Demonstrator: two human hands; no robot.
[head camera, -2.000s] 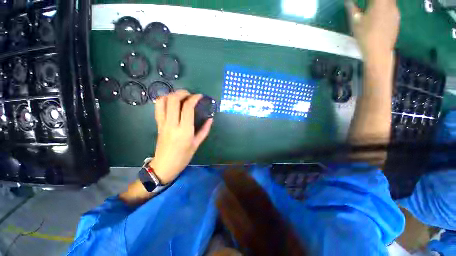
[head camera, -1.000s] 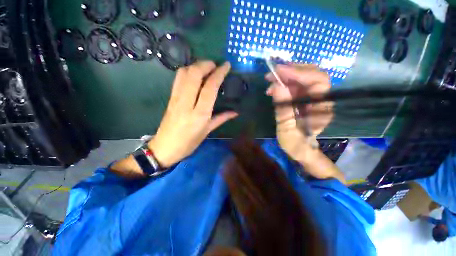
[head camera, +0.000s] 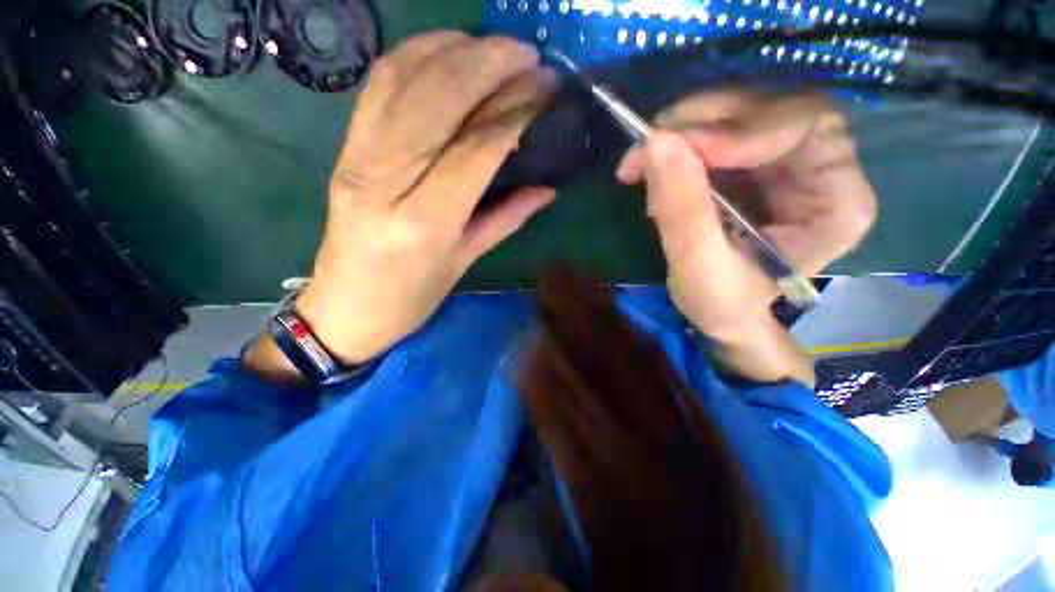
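My left hand (head camera: 428, 185), with a watch on the wrist, holds a round black plastic part (head camera: 555, 145) on the green bench between fingers and thumb. The part is dark and partly covered by the fingers. My right hand (head camera: 752, 185) grips thin silver tweezers (head camera: 619, 110) like a pen. Their tips are near my left fingertips, above the part, at the sheet's lower left corner. The blue sheet (head camera: 659, 26) with rows of white dots lies beyond my hands, cut off by the top edge. Whether the tips hold a dot cannot be told.
Several black round parts (head camera: 315, 41) lie at the upper left. Black blister trays (head camera: 69, 266) stand at the left, with more dark trays (head camera: 983, 278) at the right. Dark strands cross the right side. Another person's blue sleeve (head camera: 1030, 393) and a brown box (head camera: 969, 408) show lower right.
The view has moved closer to the bench. My right hand has come back from the far right, and its tweezers have moved from over the sheet to the part at my left hand.
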